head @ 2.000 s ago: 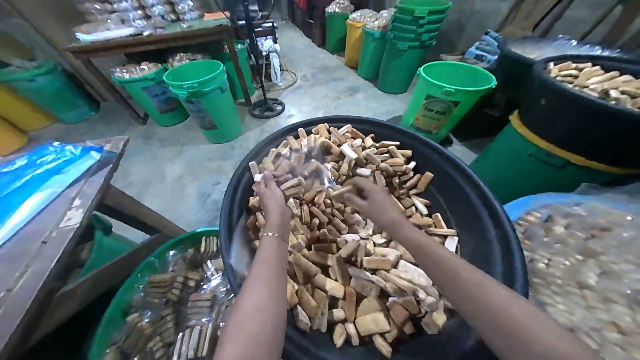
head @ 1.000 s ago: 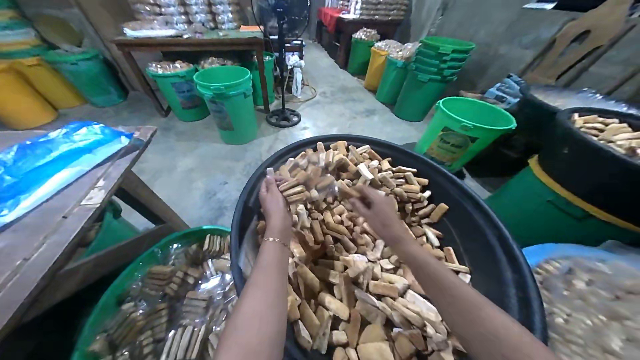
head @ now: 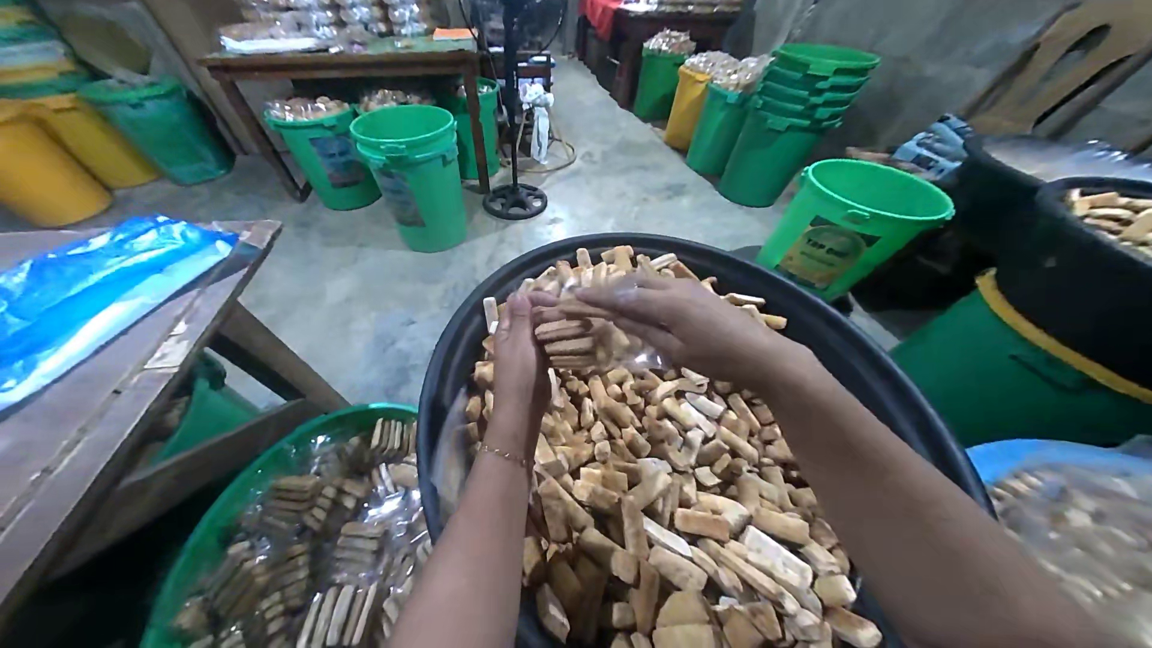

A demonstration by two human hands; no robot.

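A large black tub [head: 909, 387] is heaped with loose baked biscuit sticks [head: 670, 540]. Over its far left part, my left hand [head: 520, 351], with a thin bracelet at the wrist, grips a clear plastic bag of stacked biscuits [head: 569, 338] from the left side. My right hand [head: 675, 319] lies across the top right of the same bag, fingers extended over the film; whether it pinches the plastic is hard to see. Beside the black tub at the lower left, a green tub [head: 202, 531] holds many filled clear packs [head: 333, 540].
A wooden table [head: 135, 378] bearing blue plastic [head: 108, 288] stands at the left. An upright green bucket [head: 855, 225] is beyond the tub's right rim. A pedestal fan [head: 515, 200] and a green bucket [head: 414, 180] stand ahead. A bulging clear bag [head: 1080, 531] lies at the right.
My right hand has moved from the loose biscuits up and left onto the bag at my left hand. The bagged stack now shows plainly between both hands.
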